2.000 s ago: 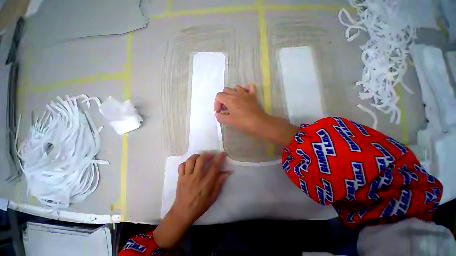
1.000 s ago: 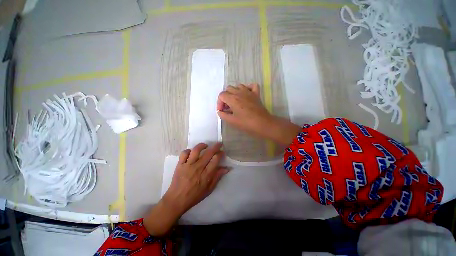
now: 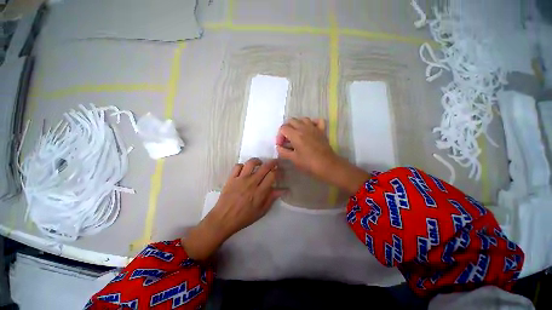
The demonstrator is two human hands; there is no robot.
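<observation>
A white garment panel (image 3: 264,112) lies flat on the table, its two straps pointing away from me and a U-shaped neckline between them. My left hand (image 3: 248,192) lies palm down at the base of the left strap, fingers spread on its inner edge, holding nothing that shows. My right hand (image 3: 302,145) is at the inner edge of the same strap, a little higher, with thumb and fingertips pinched together. A thin white tape seems to be pinched there, along the strap edge; the fingers hide most of it.
A long tape bundle (image 3: 75,175) lies on the left, beside a crumpled white wad (image 3: 160,137). A loose tape pile (image 3: 469,97) lies at the right, with white panels (image 3: 525,133) beyond it. Grey sheets (image 3: 121,21) lie upper left. Yellow tape lines (image 3: 334,66) cross the table.
My left hand has slid up the strap's inner edge towards my right hand. My right hand stays pinched at the edge. The whole view has shifted slightly.
</observation>
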